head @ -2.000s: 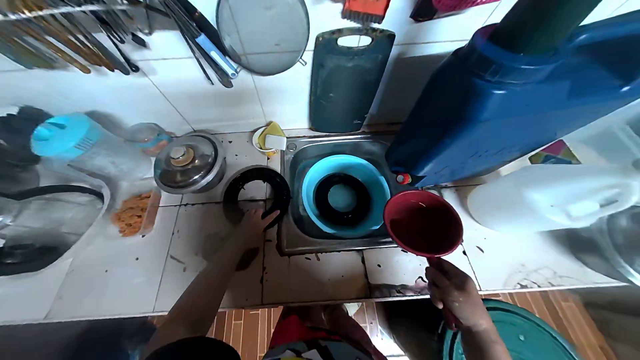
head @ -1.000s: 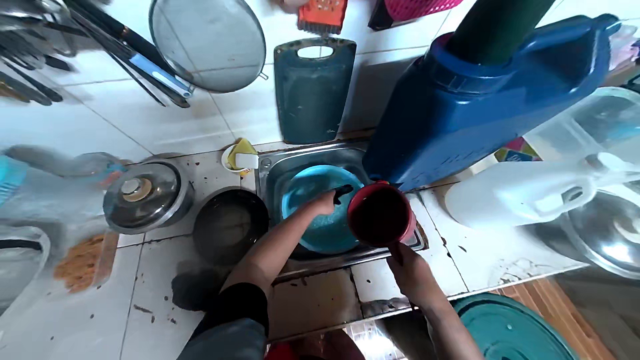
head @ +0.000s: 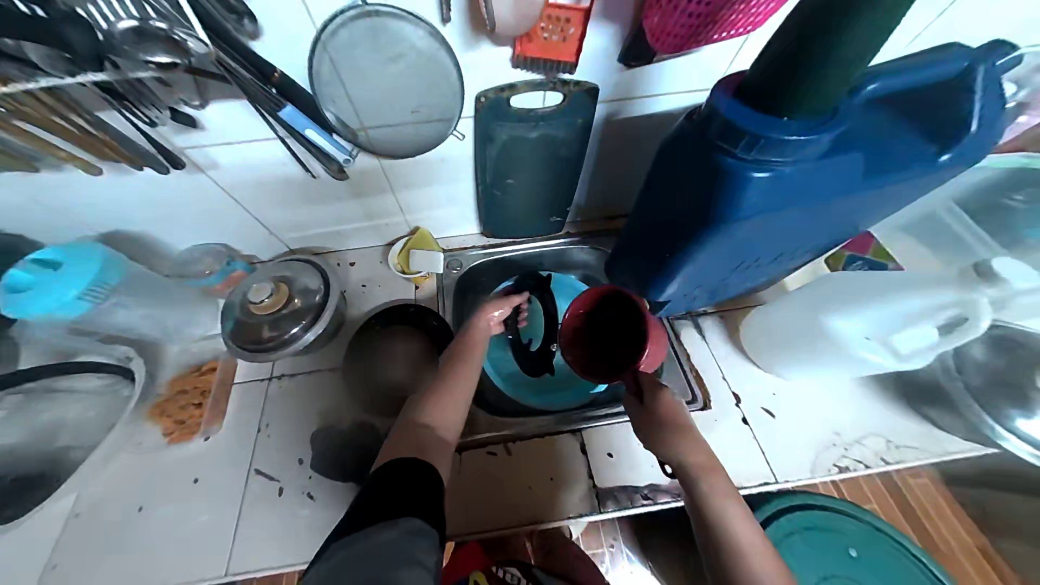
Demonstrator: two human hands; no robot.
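Observation:
My left hand (head: 502, 314) grips a black ring-shaped piece (head: 543, 325), tilted over a light-blue plastic basin (head: 532, 388) in the steel sink (head: 569, 253). My right hand (head: 658, 414) holds the handle of a red plastic dipper (head: 611, 335) at the right side of the basin, its dark inside facing up. Close to the ring, the dipper's rim stands at its right; whether water runs out of it is hard to tell. A dark round pan (head: 394, 357) rests on the counter left of the sink, partly behind my left forearm.
A large blue jerrycan (head: 780, 195) stands at the sink's back right, a white jug (head: 861, 325) beyond it. Left are a lidded pot (head: 280, 309) and a small cup with a sponge (head: 416, 256). A green cutting board (head: 534, 162) leans on the wall.
Two seconds ago my left hand was at the dark pan left of the sink; now it holds the black ring over the basin. The dipper has moved left, over the basin's edge. The view has shifted.

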